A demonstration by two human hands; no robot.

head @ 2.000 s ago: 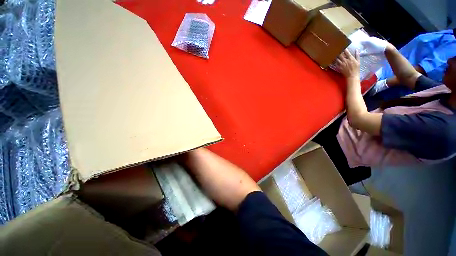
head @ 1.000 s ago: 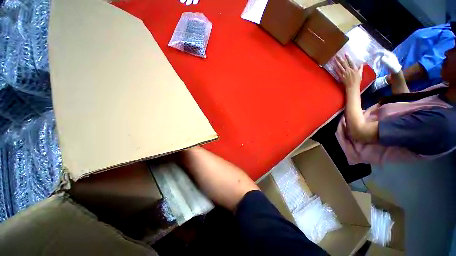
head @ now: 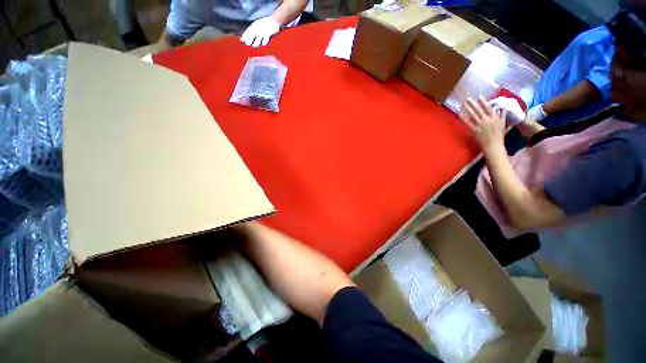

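Note:
A large carton flap [head: 156,156] leans over the red table. My forearm, in a dark sleeve, reaches in under the flap's lower edge; the hand is hidden beneath the flap. My other hand is not in view. Below the flap are pale stacked edges [head: 248,294], with some shiny bubble film at their lower left. At the far left, many bubble-bagged items [head: 32,248] stand packed in rows in the large carton. One bubble-bagged item with dark contents [head: 262,85] lies on the red table cover [head: 354,149].
Two small cartons [head: 435,60] stand on the table's far side. A person at right has one bare hand on bubble bags [head: 489,71]; a person in blue is behind. A white-gloved hand [head: 260,32] rests at the far edge. Open supply cartons [head: 482,262] hold white bags beside the table.
The view has tilted up, showing more of the person across the table. My forearm stays under the flap. The person at right has moved their hands over the bags.

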